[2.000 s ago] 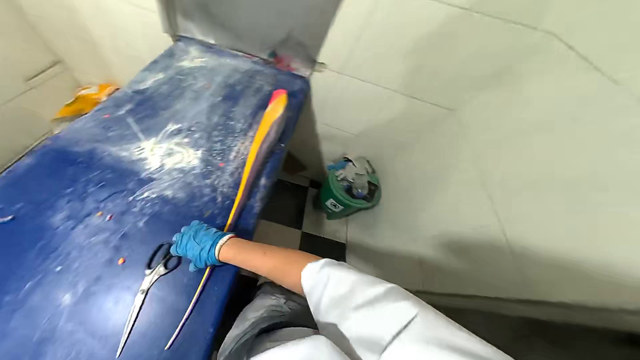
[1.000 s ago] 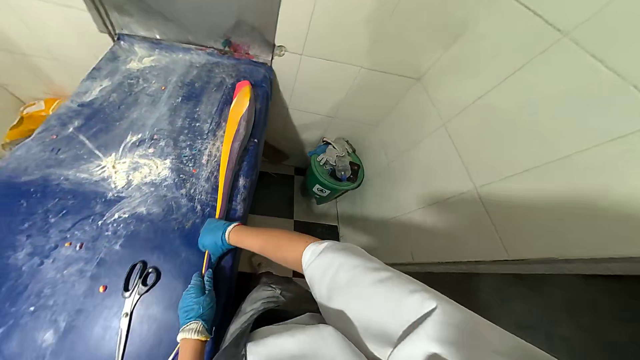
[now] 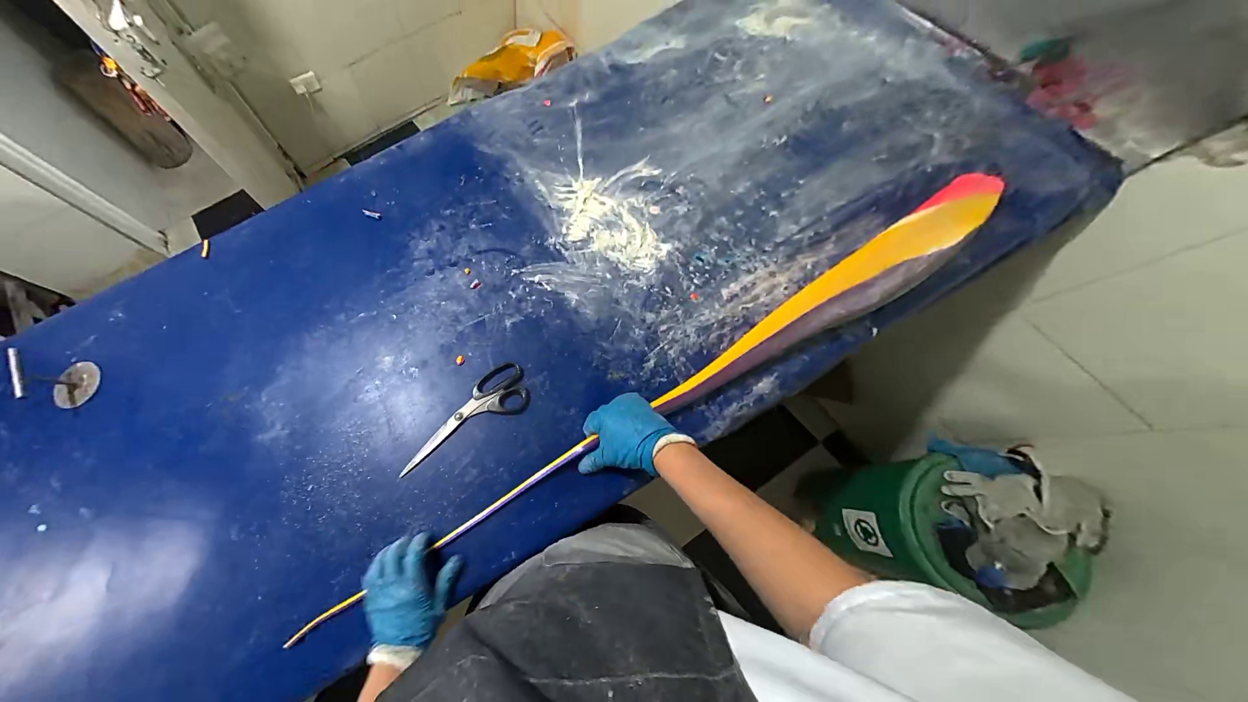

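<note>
A long rope of soft striped material (image 3: 838, 283), yellow, purple and pink, lies along the near side of a blue table (image 3: 244, 322). It is thick at the right end and narrows to a thin strand. My right hand (image 3: 629, 434), in a blue glove, is closed around the rope where it becomes thin. Toward the strand's left end, my left hand (image 3: 405, 590), also blue-gloved, lies over it with the fingers spread; whether it grips is hidden. Metal scissors with black handles (image 3: 468, 414) rest on the table beyond the strand, slightly spread at the handles, touched by neither hand.
White powder (image 3: 614, 224) and small colored bits are scattered on the table. A round metal disc tool (image 3: 76, 384) lies at the far left. Beyond the far edge is a yellow bag (image 3: 517, 60). A green bin (image 3: 877, 517) full of used gloves stands on the floor at right.
My left hand, out of sight two seconds ago, came in beside the right and has moved left along the strand, away from it. The view has turned and shifted toward the table's left part.
</note>
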